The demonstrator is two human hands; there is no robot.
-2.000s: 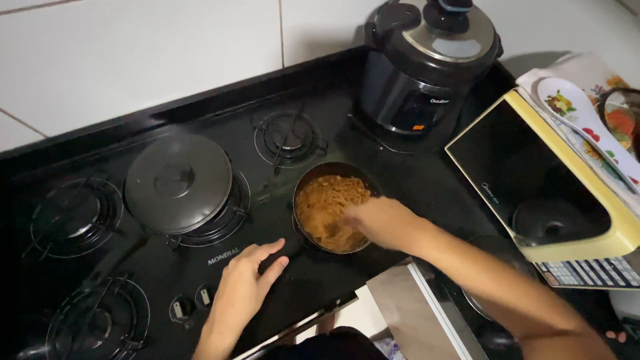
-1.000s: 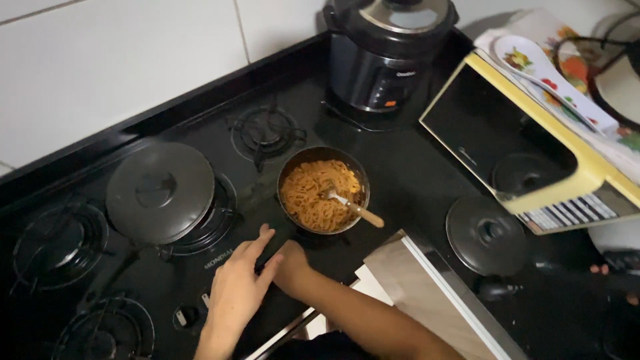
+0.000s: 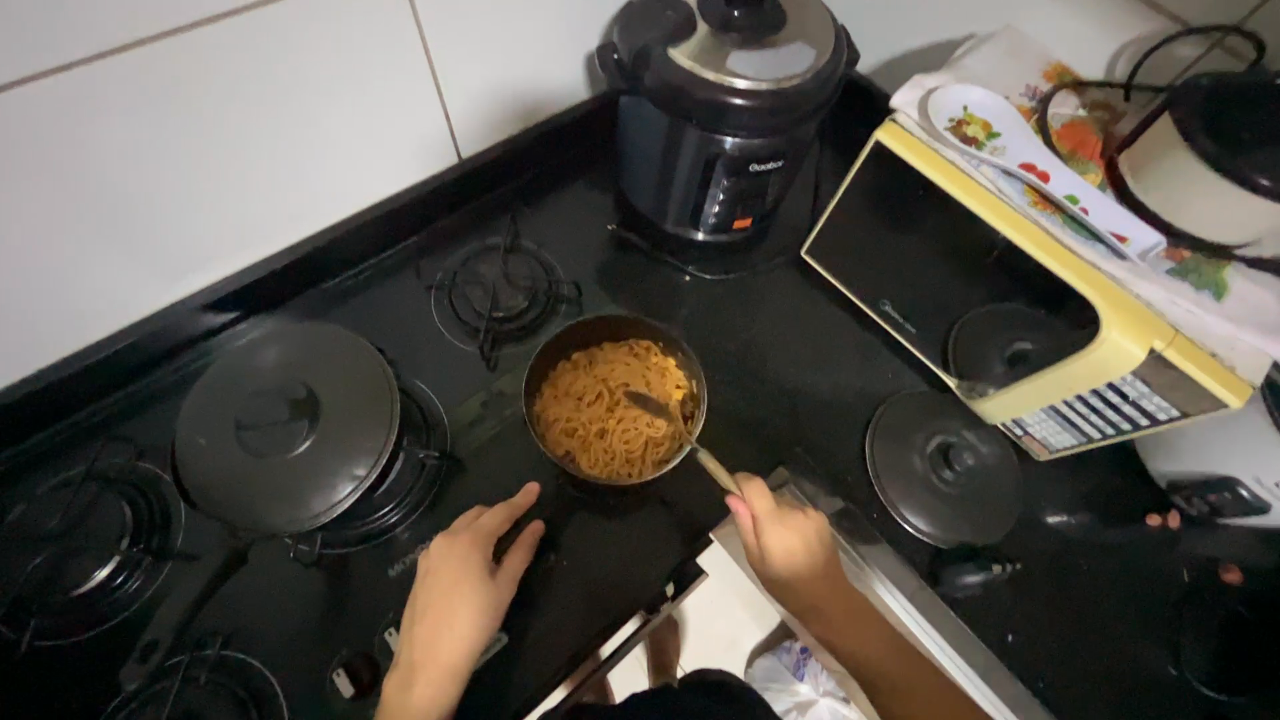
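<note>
A dark round pan (image 3: 537, 445) full of sauced noodles (image 3: 600, 410) sits on the black glass top, in front of the back burner. A metal utensil with a wooden handle (image 3: 715, 468) rests in it, its head on the noodles. My right hand (image 3: 790, 545) grips the end of that handle at the lower right of the pan. My left hand (image 3: 465, 580) holds nothing, its fingers apart, below and left of the pan near the cooktop knobs.
A lidded frying pan (image 3: 285, 470) stands on a left burner. At the back is an electric pressure cooker (image 3: 660, 170). To the right are a yellow-framed microwave (image 3: 1130, 340) and a black lid (image 3: 900, 470). An open drawer (image 3: 880, 590) juts out below. Burner grates (image 3: 505, 295) stand up from the glass.
My right hand was over the noodles, then beside my left hand with the utensil let go; now it holds the utensil's handle. My left hand has stayed near the knobs.
</note>
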